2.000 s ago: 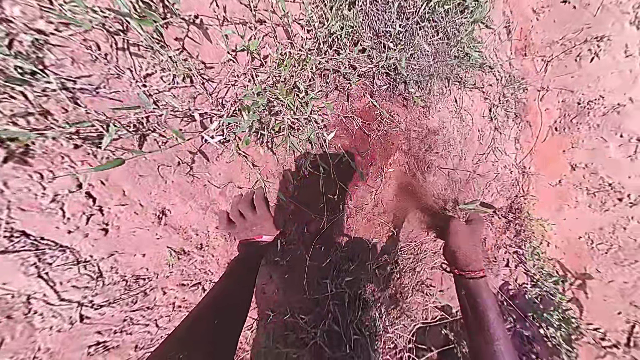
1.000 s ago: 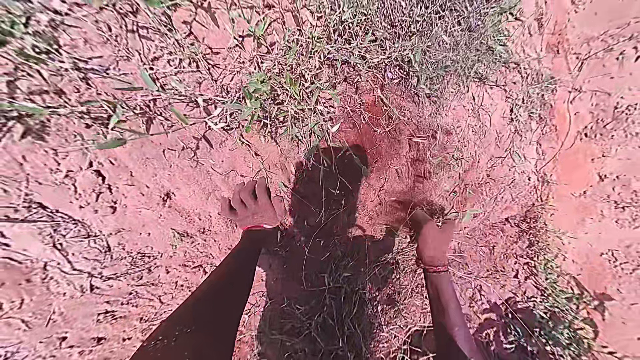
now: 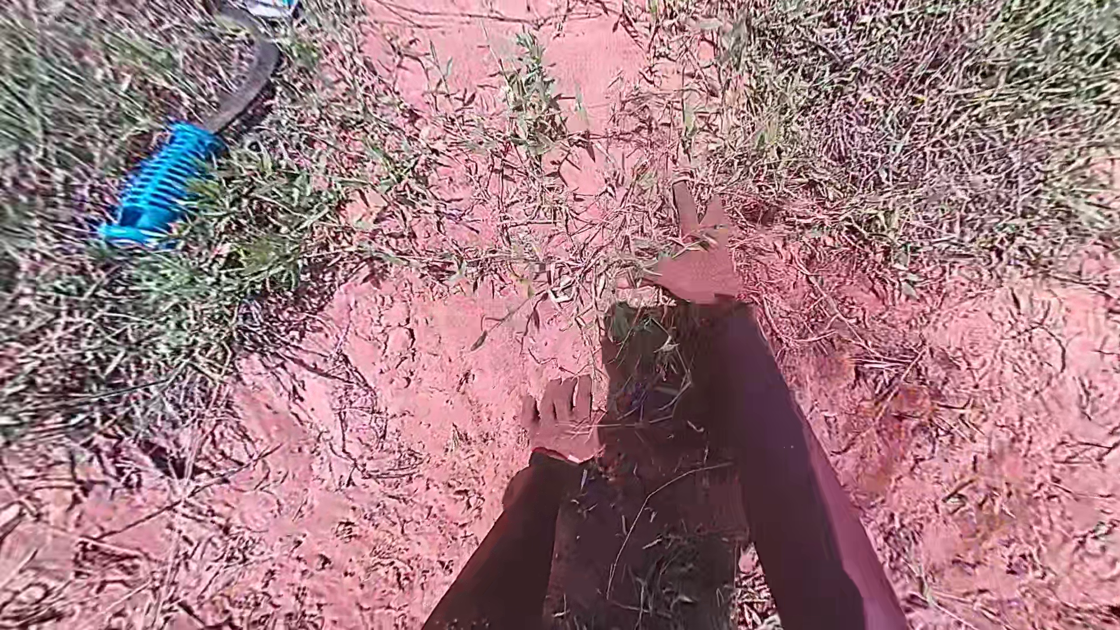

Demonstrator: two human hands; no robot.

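My left hand point(image 3: 564, 418) rests palm down on the reddish soil point(image 3: 437, 367), its fingers spread and nothing in it. Farther forward and to the right, my right hand point(image 3: 700, 254) reaches into loose cut grass and weeds point(image 3: 560, 254), with fingers apart; its palm side is hidden, and no grip on the stems shows. Strands of grass lie around its fingers. A dark shadow covers the ground between my forearms. At the upper left lies a sickle with a curved metal blade point(image 3: 249, 87) and a ribbed blue handle point(image 3: 166, 184), away from both hands.
Thick grass point(image 3: 262, 254) surrounds the sickle handle on the left. A denser patch of dry and green grass point(image 3: 910, 131) grows at the upper right. Part of a white and blue object point(image 3: 273, 7) shows at the top edge, by the blade.
My right hand has moved forward from low beside the shadow into the loose grass. My left hand still lies on the soil. The view has shifted, bringing the sickle into sight.
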